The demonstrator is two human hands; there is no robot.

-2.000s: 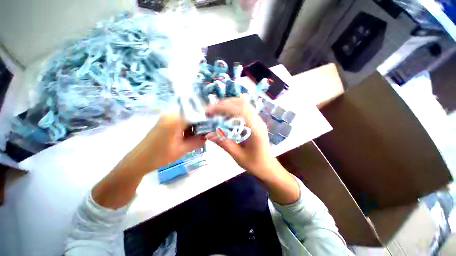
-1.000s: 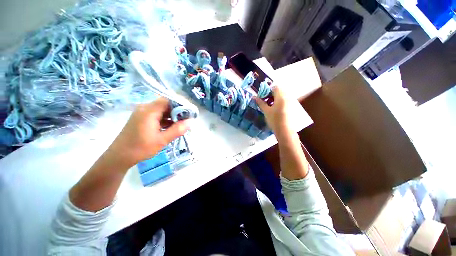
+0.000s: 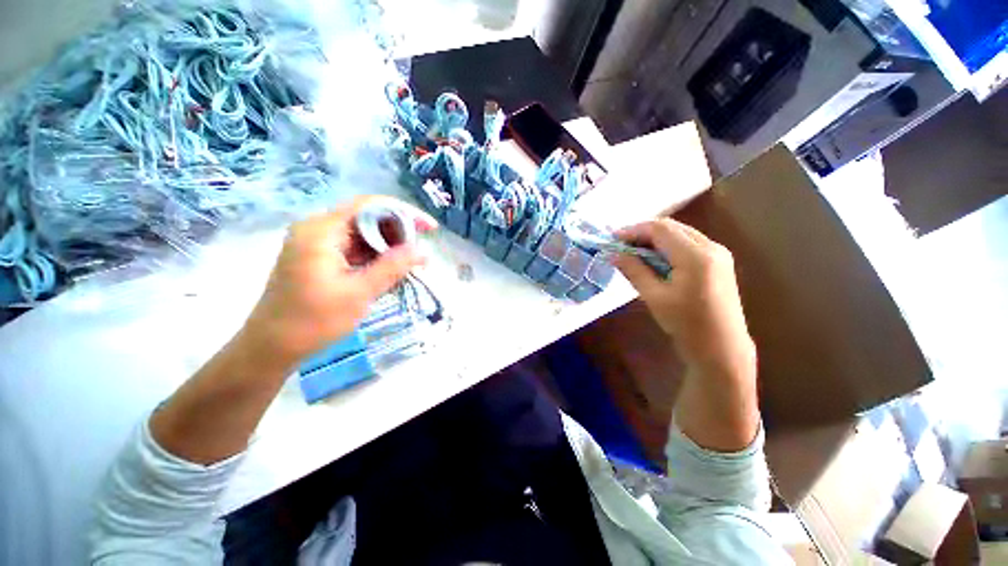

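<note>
My left hand (image 3: 332, 271) holds a coiled pale cable (image 3: 384, 227) above the white tabletop. My right hand (image 3: 685, 276) pinches a small flat dark piece with a pale cable loop (image 3: 597, 234) beside the standing boxes; whether it is one of those boxes is hard to tell. Retail boxes (image 3: 558, 265) stand in rows, cable loops sticking out of many. Finished cable packs (image 3: 338, 376), blue at one end and clear at the other, lie side by side below my left hand.
A large heap of loose cables (image 3: 182, 94) in crumpled clear plastic (image 3: 100, 205) fills the upper left. A dark smartphone-like rectangle (image 3: 542, 133) lies behind the boxes near a black sheet (image 3: 486, 69). An open brown carton (image 3: 818, 299) stands at right, past the table edge.
My hands have moved apart since the earliest frame. My right hand has shifted right and now holds a piece with a cable loop. The coil in my left hand looks more compact.
</note>
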